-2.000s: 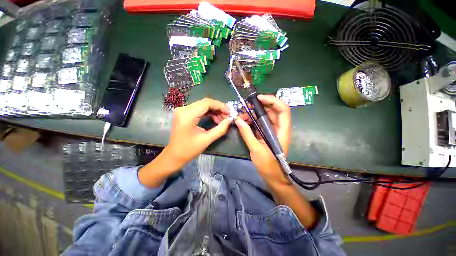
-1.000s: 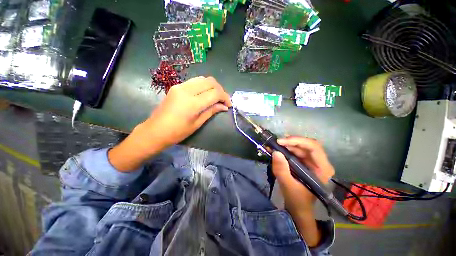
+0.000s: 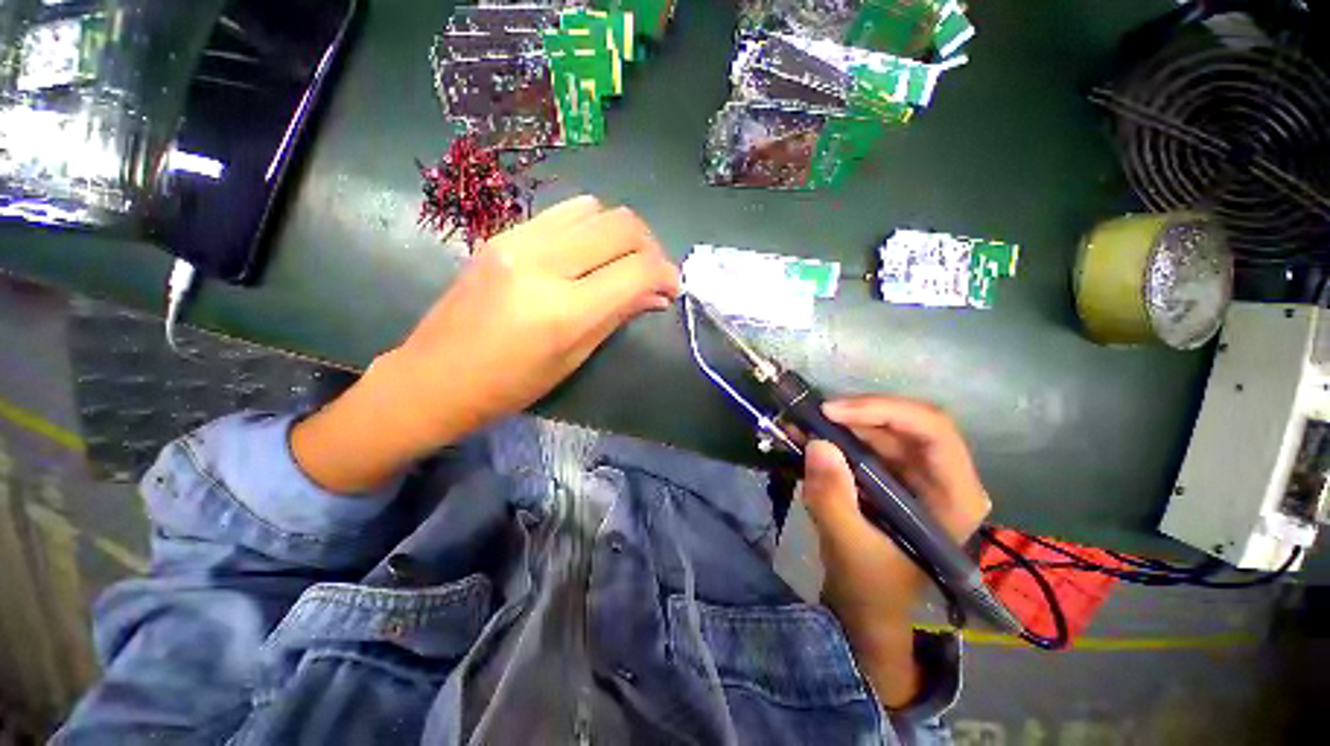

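Note:
My right hand (image 3: 901,488) holds the black soldering iron (image 3: 875,481) like a pen. Its tip and the pale feed tube meet the left end of a silvery circuit board (image 3: 756,286) that lies flat on the bench with its green end to the right. My left hand (image 3: 562,299) has its fingertips pinched together at that same left end. Whether a small part is between them is hidden by the fingers. A loose pile of red and black wire leads (image 3: 474,190) lies just beyond my left hand.
A second board (image 3: 945,270) lies to the right. Fanned board stacks (image 3: 503,80) (image 3: 795,143) lie at the back. A phone (image 3: 251,139) and clear blister tray (image 3: 73,131) are left. A yellow-green tin (image 3: 1130,280), round fan grille (image 3: 1240,131) and white box (image 3: 1247,437) are right.
Both hands were together over a board with the iron pointing away; now the board lies flat, the left hand pinches at its left end and the iron tip is there. The view has shifted.

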